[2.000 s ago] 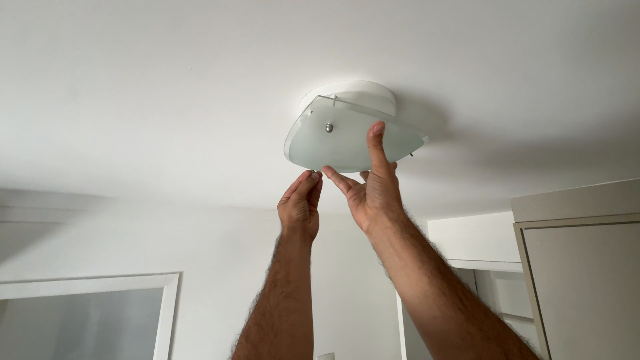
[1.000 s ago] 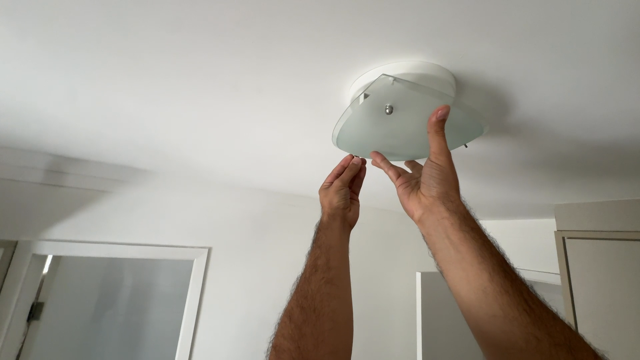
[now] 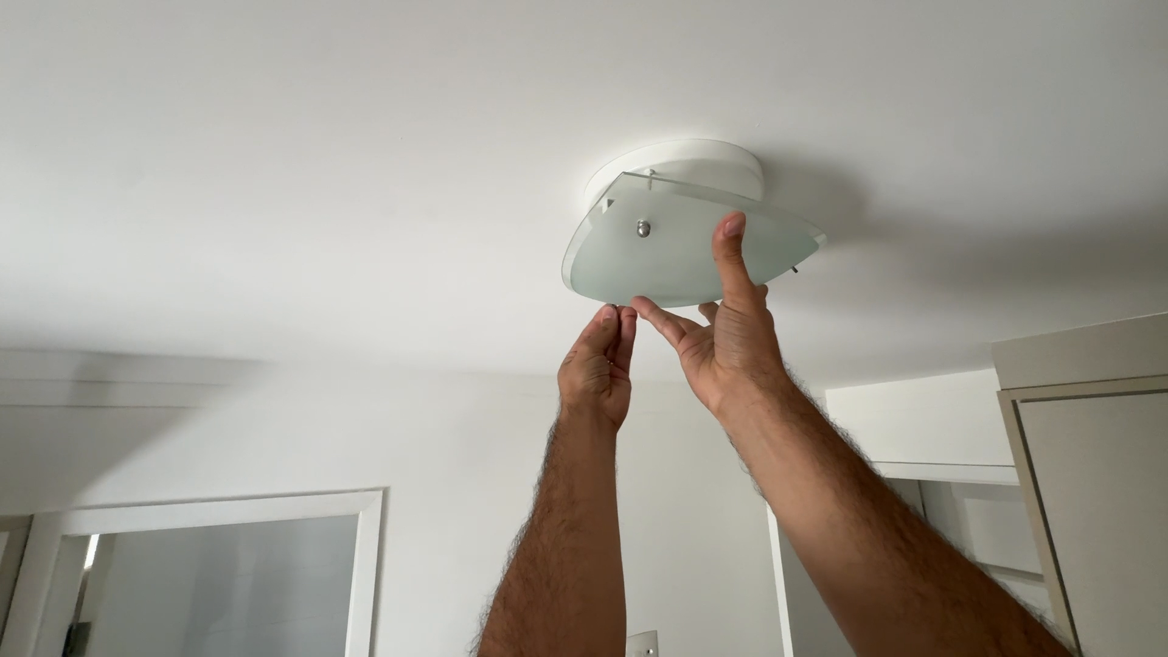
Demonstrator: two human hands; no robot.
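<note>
A frosted glass shade point(image 3: 675, 260) with a clear edge hangs tilted under the round white base point(image 3: 675, 164) of a ceiling light. One metal knob point(image 3: 643, 229) sits on its face, and a thin threaded stud point(image 3: 795, 269) shows by its right edge. My left hand point(image 3: 598, 370) pinches a small dark piece, too small to name, at the shade's lower edge. With its thumb on the glass face and its fingers partly hidden behind, my right hand point(image 3: 730, 338) holds the shade; its index fingertip is close to the left fingertips.
White ceiling surrounds the light. At the lower left is a white door frame point(image 3: 368, 566). A beige cabinet point(image 3: 1095, 493) stands at the right beside a white-trimmed opening, and a wall plate point(image 3: 642, 644) shows at the bottom centre.
The view has shifted a little. Both hands remain at the same places on the shade, with no plain change in their grip.
</note>
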